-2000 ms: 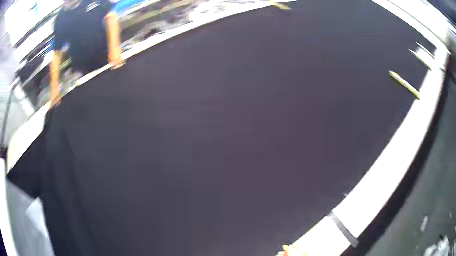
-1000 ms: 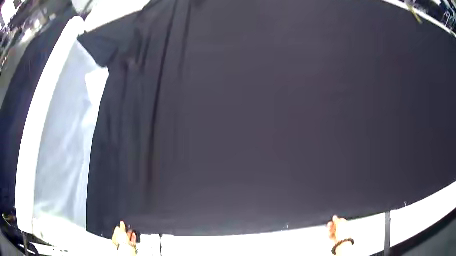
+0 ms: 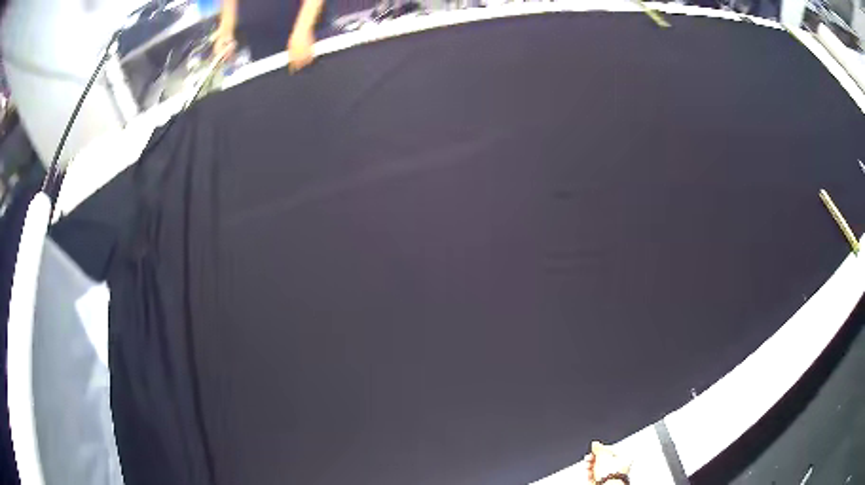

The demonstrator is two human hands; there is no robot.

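The black fabric [image 3: 408,246] covers most of the table, mostly flat, with long folds near its left end. The white interlayer [image 3: 71,350] shows at the far left, with a bright turned-up corner beside the fabric's edge. The white interlayer roll [image 3: 27,350] lies along the left end. My right hand [image 3: 607,464], small and blurred, is at the near table edge by the fabric's edge, cut off by the bottom of the picture; its fingers are not clear. My left hand is out of view.
Another person's hand [image 3: 302,52] rests at the far fabric edge. A yellow bar [image 3: 838,220] lies at the right, another [image 3: 653,13] at the far edge. A dark strip [image 3: 671,453] crosses the white near edge [image 3: 759,379]. A black cord [image 3: 78,109] hangs at upper left.
The view has swung, bringing the other person's hands back into sight. My left hand, seen at the near edge a second ago, is out of view. My right hand remains at the near edge.
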